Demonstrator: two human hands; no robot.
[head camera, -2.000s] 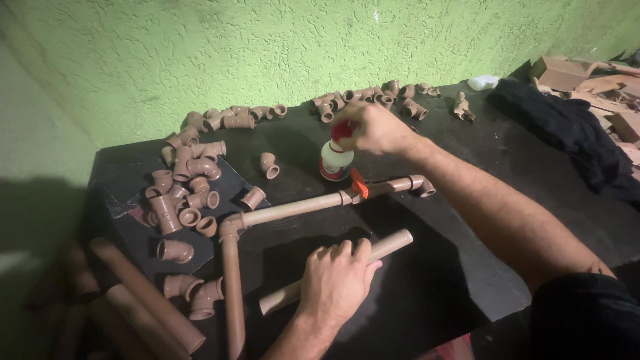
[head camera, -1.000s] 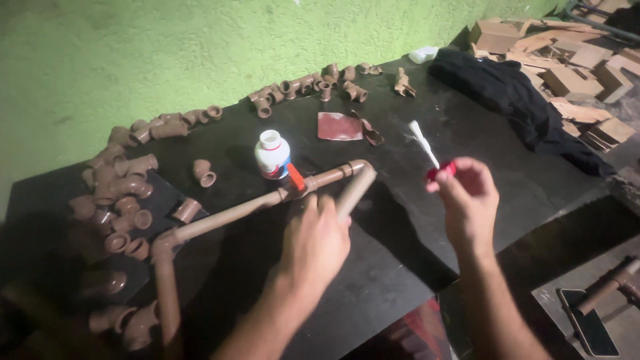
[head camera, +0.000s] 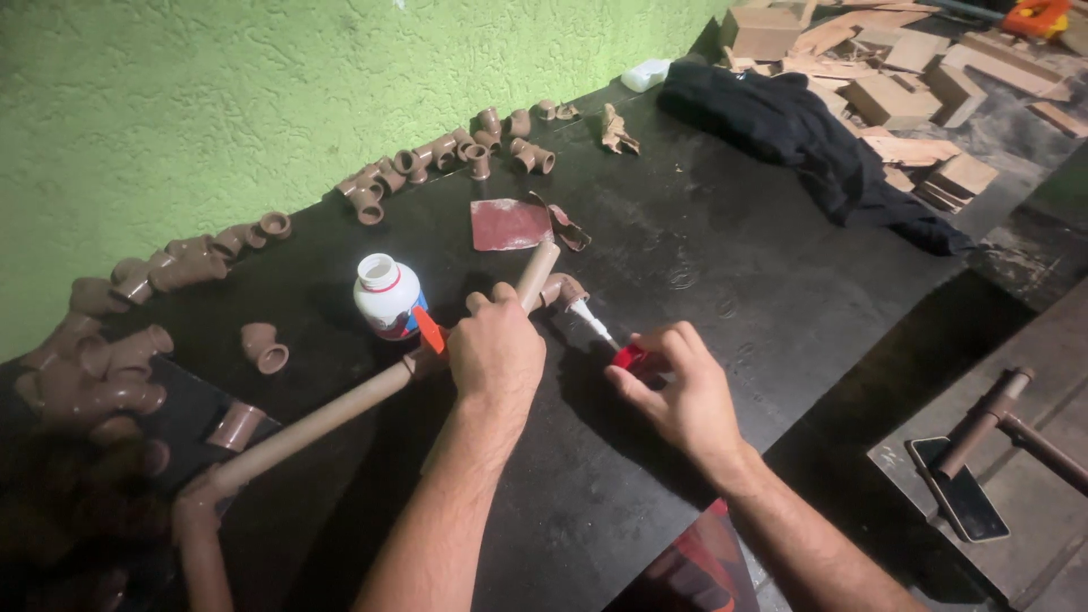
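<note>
My left hand grips a short brown PVC pipe beside the orange-handled valve of a brown pipe assembly. Between thumb and fingers, my right hand holds the red cap of a brush applicator. Its white-coated brush touches the open mouth of the elbow fitting at the assembly's end; whether the tip is inside cannot be told. Behind the valve stands an uncapped white bottle.
Red sandpaper lies behind the elbow. Many loose brown fittings line the green wall. A black cloth and wood offcuts are at the back right. A phone and a tee with pipe rest on the lower right surface.
Two seconds ago my right hand was at the bottle with the red cap; one second ago it held the brush up in the air. Now the brush is at the elbow. The view has shifted.
</note>
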